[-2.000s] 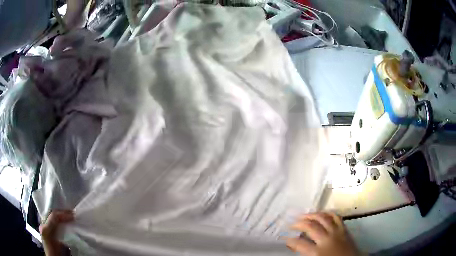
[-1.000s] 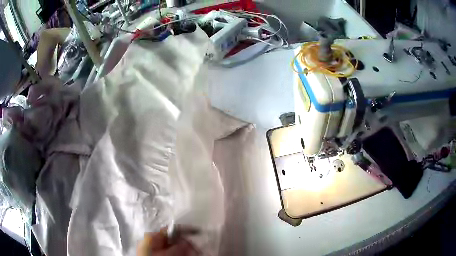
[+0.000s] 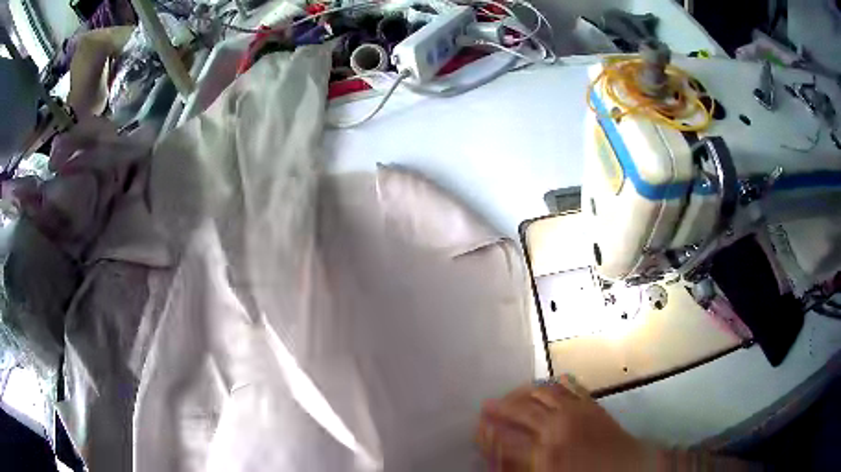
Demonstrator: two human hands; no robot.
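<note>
A large pale pinkish-grey garment piece (image 3: pixel 424 323) lies over the left and middle of the white table, its right part fairly flat and its left part in loose folds. My right hand (image 3: pixel 544 429) is at the bottom, fingers bent over the cloth's lower right edge; it is blurred, and whether it grips the cloth cannot be told. My left hand is not in view. The sewing machine head (image 3: pixel 645 175), cream with a blue stripe, stands right of the cloth. Its lit needle plate (image 3: pixel 576 304) is uncovered.
A yellow cord (image 3: pixel 650 92) is coiled on the machine head. A dark flat object (image 3: pixel 761 295) lies right of the machine bed. A white power strip (image 3: pixel 438 41) and thread cones (image 3: pixel 370 58) are at the back. Piled cloth (image 3: pixel 55 277) is at the left.
The cloth, spread wide between both hands two seconds ago, has moved left off the machine bed and part lies flatter. My left hand has gone out of view. My right hand is now near the machine bed.
</note>
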